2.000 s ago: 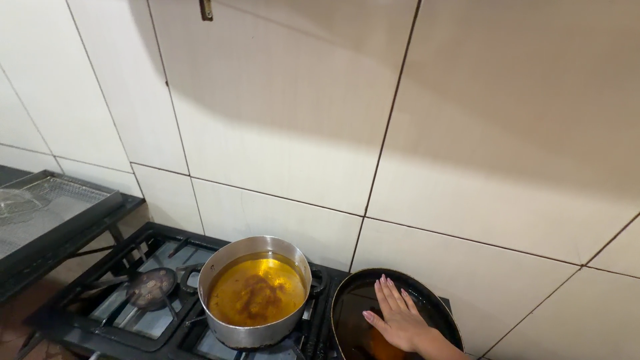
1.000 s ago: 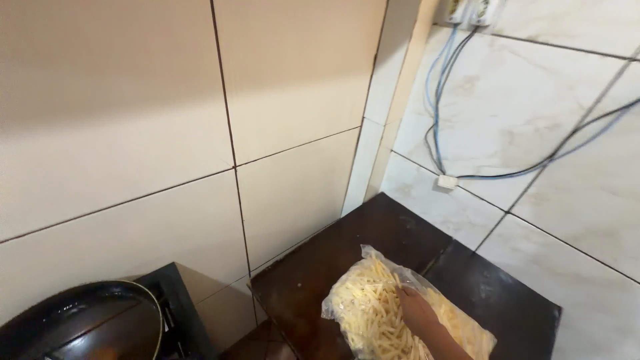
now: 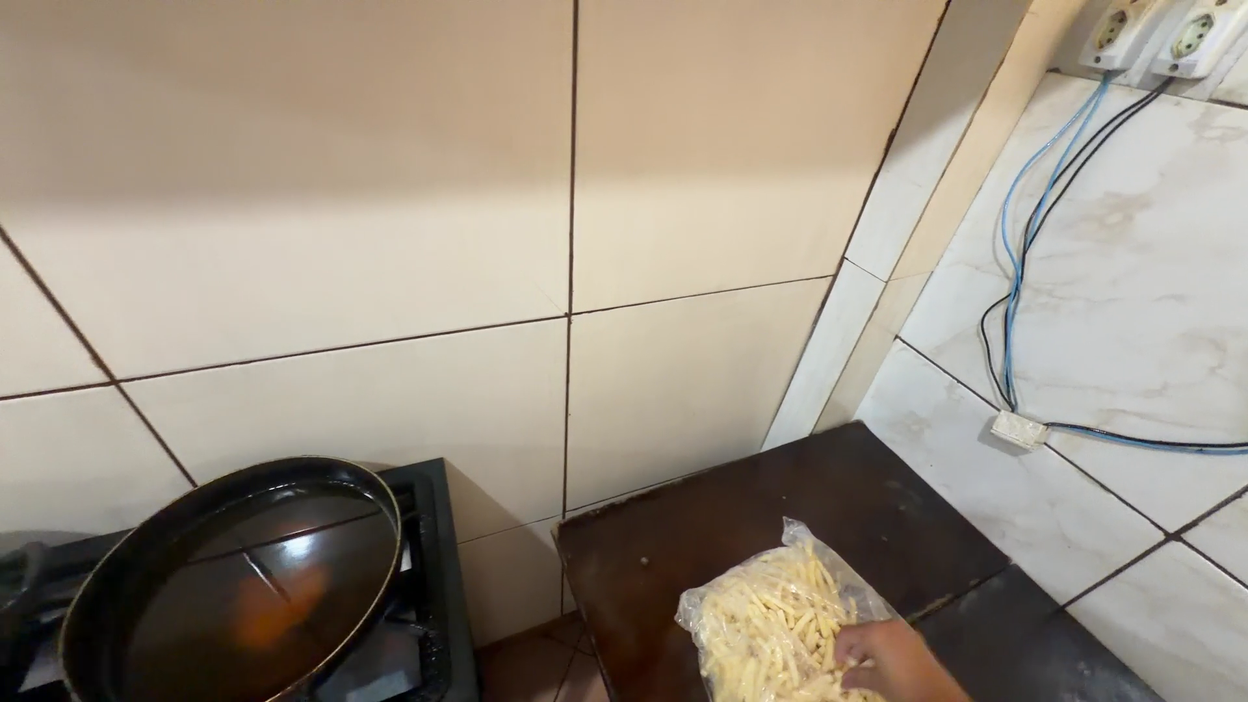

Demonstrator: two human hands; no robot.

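Observation:
A clear plastic bag of pale cut potato fries (image 3: 775, 614) lies on the dark countertop (image 3: 673, 556) at the lower right. My right hand (image 3: 882, 658) is at the bag's right side, its fingers bent in among the fries; whether they grip any is hidden. A round black pan (image 3: 390, 526) with dark, shiny oil (image 3: 322, 604) in it sits on the stove at the lower left. My left hand is out of the frame.
The black stove (image 3: 444, 575) stands left of the countertop, with a gap between them. Tiled walls rise behind. Blue and black cables (image 3: 1019, 253) run from wall sockets (image 3: 1189, 39) to a small white box (image 3: 1020, 430).
Two seconds ago my right hand was spread over the pan; one second ago it was at the bag of fries, where it remains. The view has swung right from the stove.

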